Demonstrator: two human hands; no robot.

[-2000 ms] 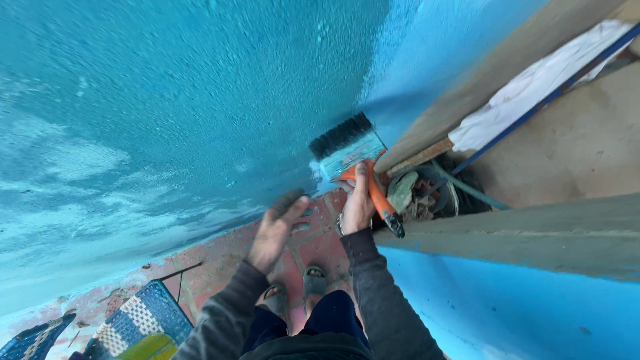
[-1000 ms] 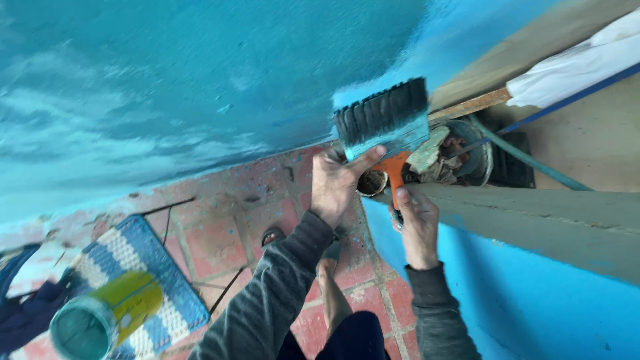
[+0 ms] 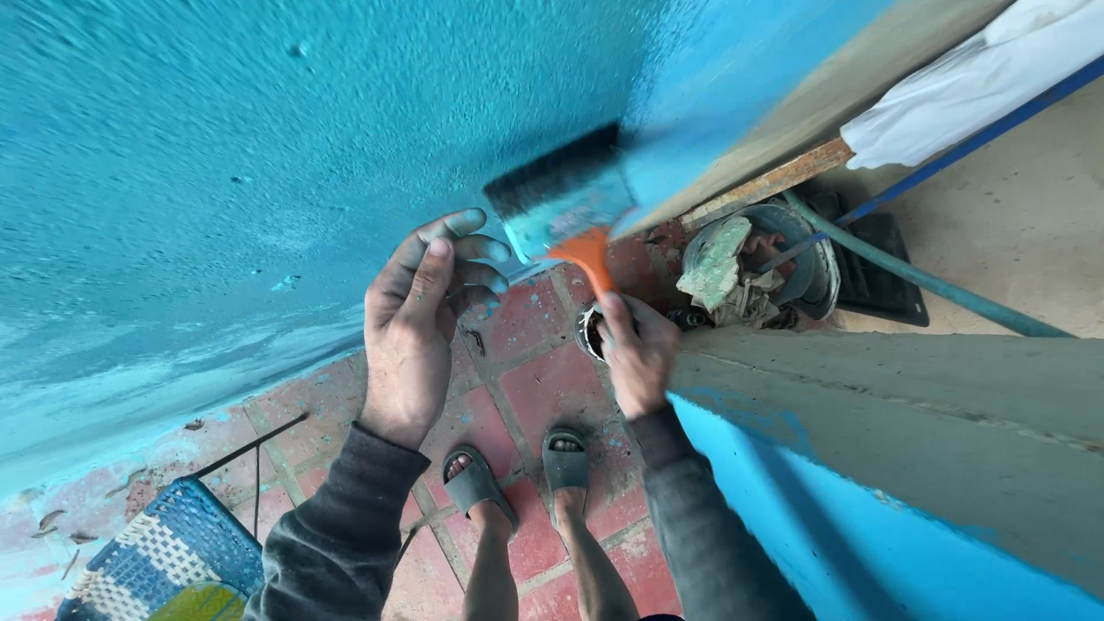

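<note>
My right hand (image 3: 640, 349) grips the orange handle of a wide paintbrush (image 3: 573, 203). The dark bristles point up and to the left against or close to the blue wall (image 3: 345, 129); contact cannot be told. Blue-green paint coats the brush's ferrule. My left hand (image 3: 423, 319) is raised left of the brush, holding nothing, its fingers curled and apart, with paint on the fingertips. Darker teal covers the wall on the left, and a lighter blue lies to the right of the bristles.
A woven blue and white stool (image 3: 164, 552) bears a yellow-green container (image 3: 203, 604) at lower left. A bucket with rags (image 3: 815, 276), a hose (image 3: 931, 280) and a blue pole (image 3: 966, 147) lie at right. A low wall (image 3: 906, 397) runs beside my right arm. Red tiles (image 3: 552, 388) lie underfoot.
My left hand has come off the brush, which it touched one second ago. My right hand still has the handle, and the brush has moved toward the wall. The view has shifted.
</note>
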